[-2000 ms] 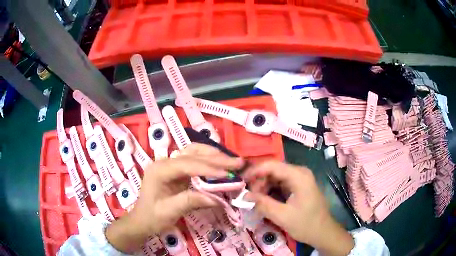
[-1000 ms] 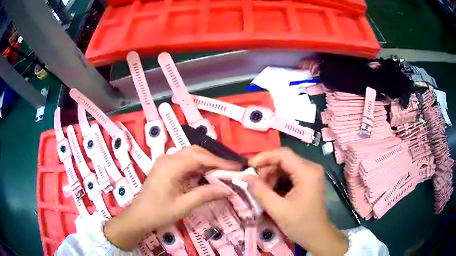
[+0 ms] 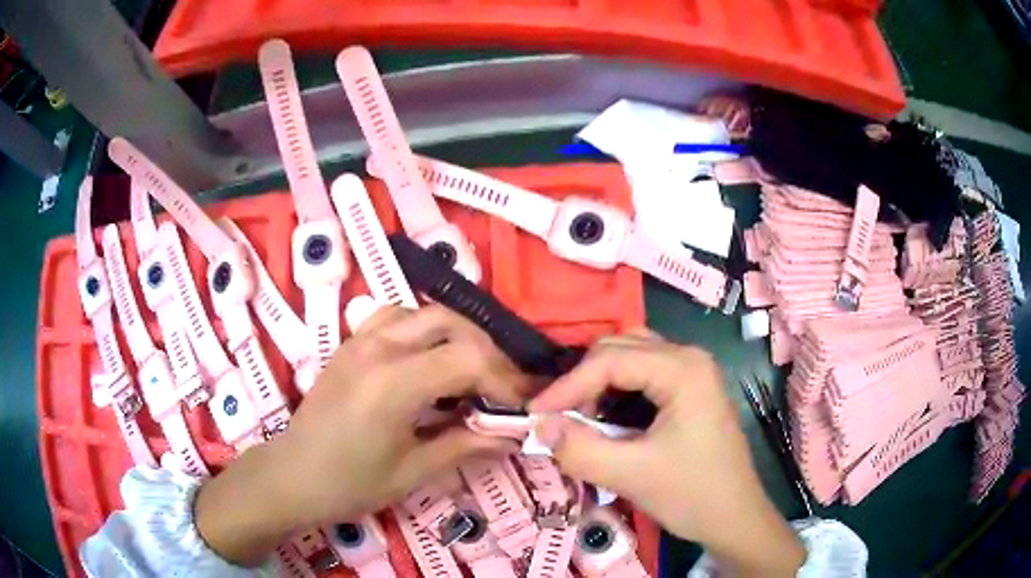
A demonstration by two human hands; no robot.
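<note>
A pink watch (image 3: 497, 422) is held between both hands above the red tray (image 3: 68, 395), its dark face edge-on and mostly hidden by fingers. My left hand (image 3: 379, 423) grips its left side. My right hand (image 3: 650, 435) pinches its right end together with a small white cloth or tissue (image 3: 582, 426). Several assembled pink watches (image 3: 320, 251) lie on the tray, most with the round sensor up. A black strap (image 3: 486, 311) lies among them, running under my right fingertips. One pink watch (image 3: 587, 228) lies across the tray's back right corner.
A heap of pink straps (image 3: 865, 384) lies right, with black straps (image 3: 848, 158) behind. White sheets (image 3: 667, 181) with blue lines lie beside it. Dark slim tools (image 3: 780, 435) lie left of the heap. Another red tray (image 3: 531, 34) is at the back; a grey post (image 3: 113, 85) stands left.
The pink watch has turned and now shows edge-on, with my right fingers and the white cloth at its right end. The view has shifted, so the tray sits farther left and higher.
</note>
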